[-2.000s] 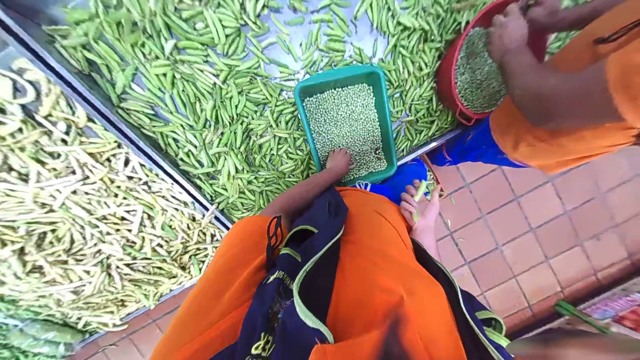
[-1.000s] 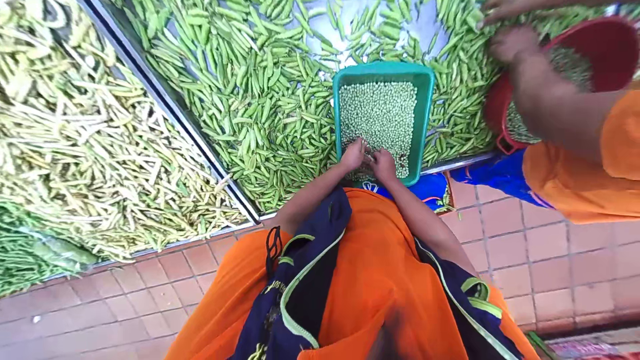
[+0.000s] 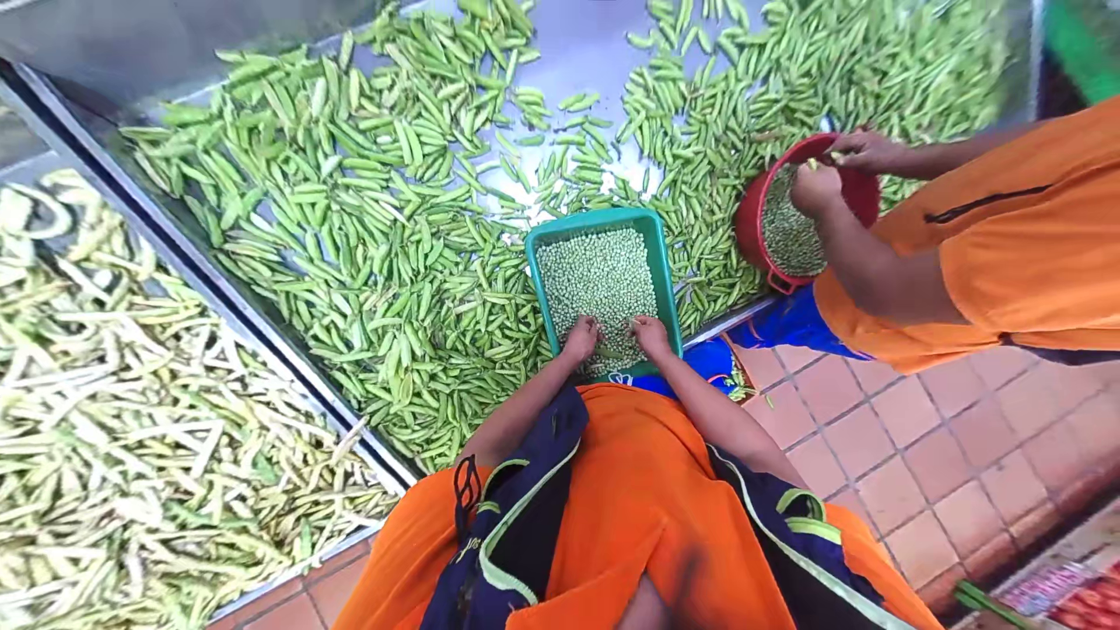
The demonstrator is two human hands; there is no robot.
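A green plastic tub (image 3: 667, 289) of shelled peas (image 3: 599, 271) stands in front of me at the near edge of a metal bin full of green pea pods (image 3: 385, 262). Over the near part of the tub, my left hand (image 3: 584, 337) has its fingers bent close together, beside what looks like a pod low over the peas. My right hand (image 3: 649, 335) is a short way to its right, thumb and fingers nearly together. Both hands are too small in view to tell what they grip.
To the right a co-worker's hands (image 3: 818, 185) work over a red bucket (image 3: 750, 219) of peas. A metal divider (image 3: 201, 271) separates the pods from pale bean pods (image 3: 131, 437) at the left. Tiled floor (image 3: 892, 446) lies at the right, with a crate of red produce (image 3: 1094, 599) in the corner.
Two seconds ago my right hand held a pod beside the tub; now it is over the peas. My hands were together a second ago and are now apart. The view has shifted.
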